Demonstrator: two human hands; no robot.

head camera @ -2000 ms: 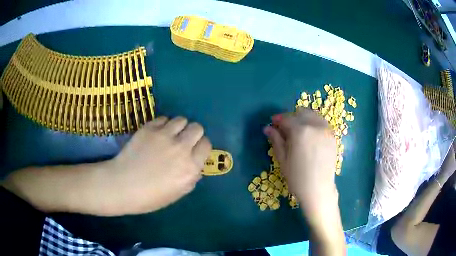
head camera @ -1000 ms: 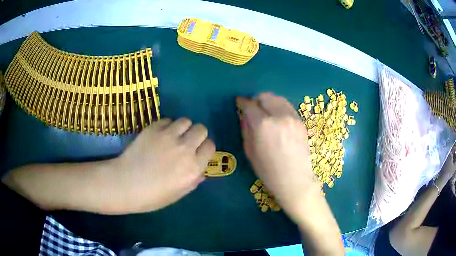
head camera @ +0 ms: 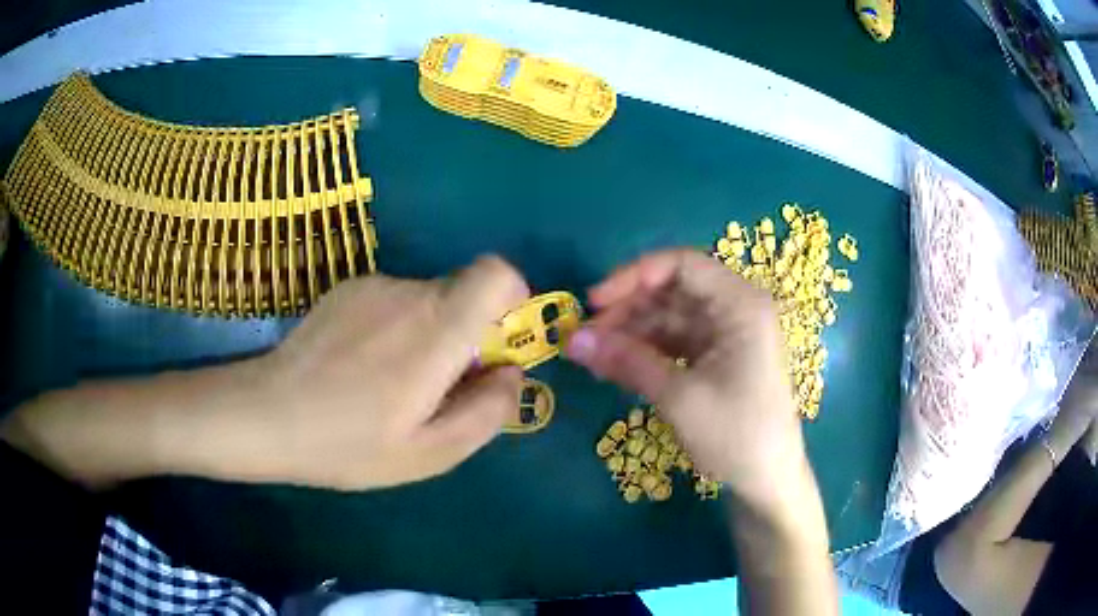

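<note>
My left hand (head camera: 409, 361) holds a flat yellow base plate (head camera: 527, 337) by one end, raised a little above the dark green surface. The plate's far end, with dark openings, points to my right hand. My right hand (head camera: 698, 349) has its thumb and fingertips at that end; a small clip between them cannot be made out clearly. Another yellow base (head camera: 531, 407) lies below my left hand, mostly hidden. A loose heap of small yellow clips (head camera: 804, 271) lies around and partly behind my right hand, with more clips (head camera: 650, 455) below.
A row of nested bases (head camera: 199, 211) stands at the left. A stack of bases (head camera: 518, 90) lies near the white strip (head camera: 747, 90). A clear plastic bag (head camera: 969, 349) with pale strands is at right. Another person's arm (head camera: 1011, 493) shows beyond it. A yellow toy body (head camera: 875, 17) is at the top.
My left hand has lifted a base plate off the surface, uncovering part of another base below. My right hand has moved down and right to the plate's end, after leaving the clip heap earlier.
</note>
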